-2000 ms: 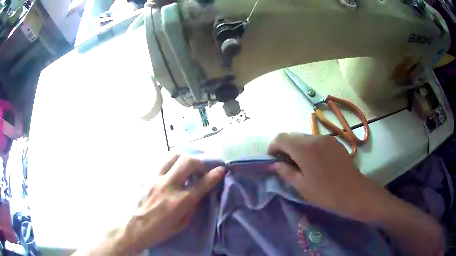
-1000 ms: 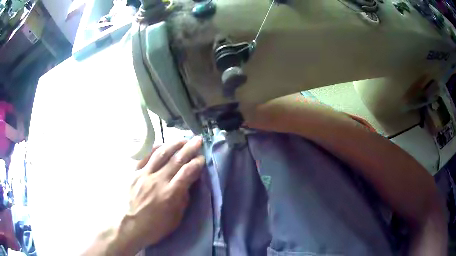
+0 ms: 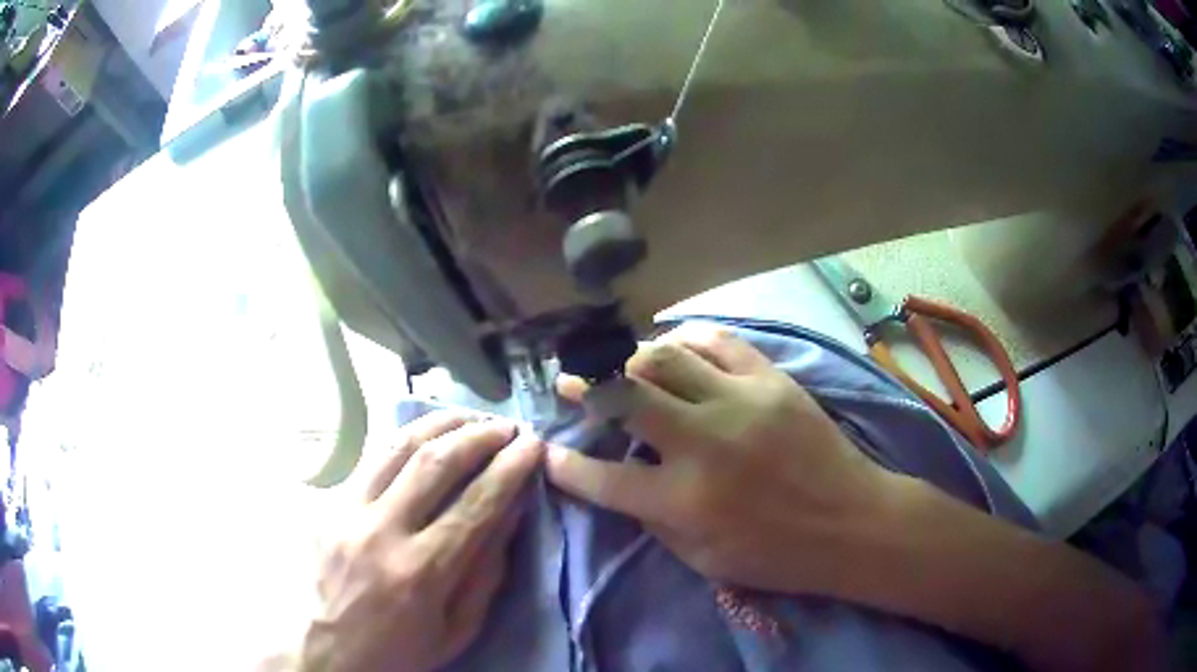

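The grey-blue garment (image 3: 788, 374) lies over the machine bed, with its edge under the presser foot (image 3: 528, 381). My left hand (image 3: 427, 545) lies on the cloth left of the foot, its fingertips pressing near the needle. My right hand (image 3: 729, 460) is right of the foot, with thumb and fingers pinching the cloth close to it. A folded line runs down from the foot between my hands. A small reddish embroidered patch (image 3: 748, 614) shows below my right hand. The needle tip is hard to make out.
The cream sewing machine arm (image 3: 840, 145) spans the top. Orange-handled scissors (image 3: 965, 374) lie on the bed under it, right of the cloth. A cream oval piece (image 3: 344, 420) hangs left of the head. Dark cloth is at the lower right, pink items (image 3: 16, 315) at far left.
My right hand has come from behind the machine head to the front of the foot and pinches the cloth there. The scissors are uncovered again. My left hand stays beside the foot, slightly lower.
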